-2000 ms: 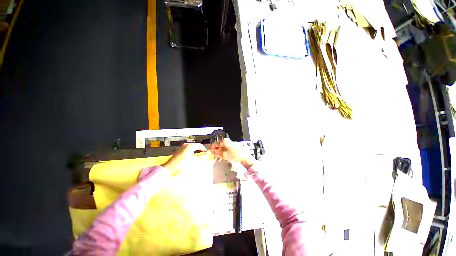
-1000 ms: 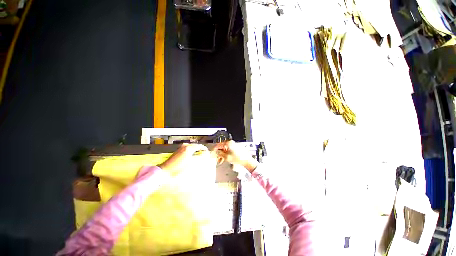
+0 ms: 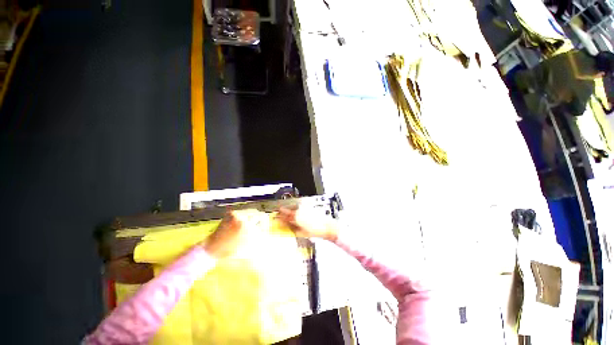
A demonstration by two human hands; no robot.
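A large yellow bag panel (image 3: 235, 300) hangs over the work board (image 3: 161, 218), its upper edge near the board's far rail. My left hand (image 3: 229, 232) holds the panel's upper edge between thumb and fingers. My right hand (image 3: 303, 221) is a little to the right, its fingers at the same edge and partly lost in glare. The fingers look pinched on the edge. Whether a small item is between them cannot be told.
A long white table (image 3: 363, 175) runs along the right. It bears a blue-rimmed tray (image 3: 357, 77), yellow strips (image 3: 414, 114) and a pale panel with a brown patch (image 3: 547, 283). A stool (image 3: 235, 30) stands on the dark floor beyond the board. A black fitting (image 3: 334, 204) is at the board's corner.
The camera view has shifted. My left hand has moved slightly left along the edge, and the hands are a little farther apart. The panel has shifted right on the board, showing more of its left end.
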